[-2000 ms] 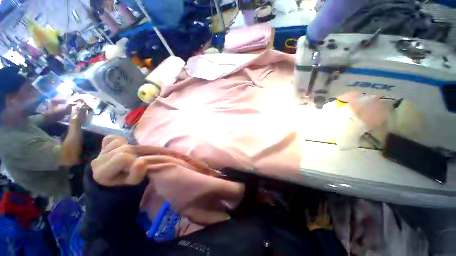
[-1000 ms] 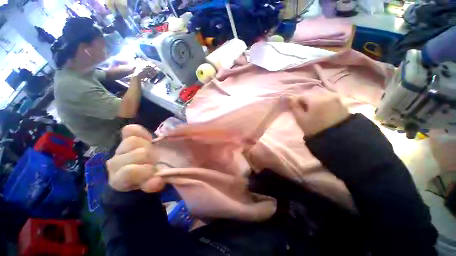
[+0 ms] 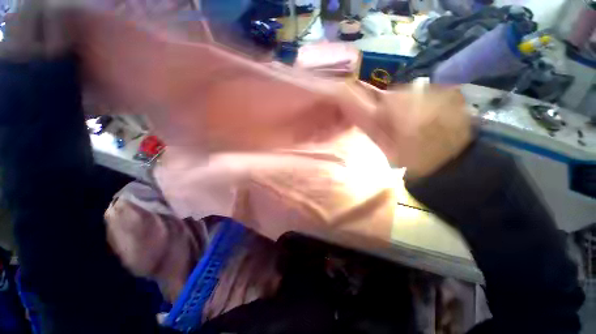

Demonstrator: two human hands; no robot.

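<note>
A large pink garment piece [image 3: 261,111] is stretched in the air between my hands, blurred by motion. My left hand [image 3: 42,29] is raised at the upper left, very blurred, and holds one end of the cloth. My right hand [image 3: 428,127] is closed on the other end, in front of the sewing machine head, and hides its needle area. More pink cloth [image 3: 294,189] lies on the white table below, in bright lamp glare.
The white sewing machine [image 3: 523,124] stands at right, with a purple thread cone [image 3: 480,55] above it. A folded pink stack [image 3: 327,57] lies at the back. Red loops [image 3: 150,148] lie at left. A blue basket [image 3: 202,277] holding garment pieces is beside my lap.
My left hand has swung up and to the upper left, lifting and stretching the cloth. My right hand, low and empty two seconds ago, now holds cloth by the machine. The view has shifted.
</note>
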